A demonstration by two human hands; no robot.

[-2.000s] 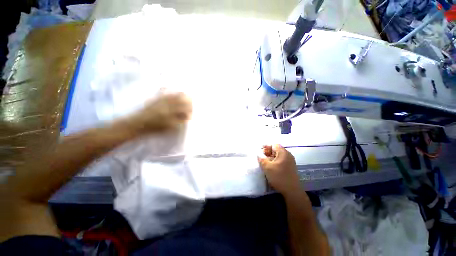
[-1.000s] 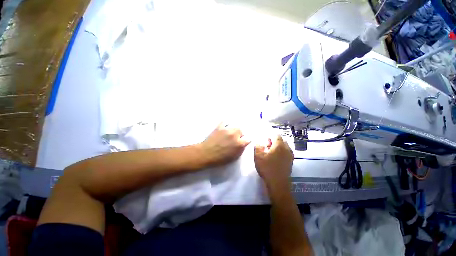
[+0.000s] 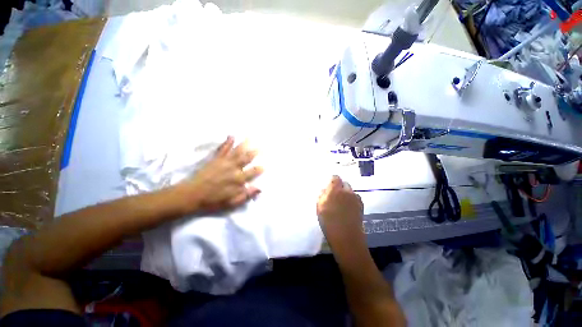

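Note:
A large white cloth (image 3: 210, 249) lies left of the needle and hangs over the table's front edge; much of it is overexposed. My left hand (image 3: 226, 175) lies on it with the fingers spread, palm down. My right hand (image 3: 340, 201) is at the cloth's right side, just below and left of the presser foot (image 3: 365, 165), with fingers curled and fingertips together. The cloth edge at those fingertips is washed out by glare. The white sewing machine (image 3: 408, 96) with a blue stripe stands at the right.
Black-handled scissors (image 3: 444, 198) lie under the machine arm, beside a yellow piece (image 3: 468, 206). A grey-black tube (image 3: 399, 45) rises above the head. A brown wrapped board (image 3: 38, 115) is at the left. Crumpled white cloth (image 3: 462, 287) lies low at right.
My left hand was beside my right hand near the needle; it has moved left and opened flat on the cloth. My right hand has stayed near the presser foot.

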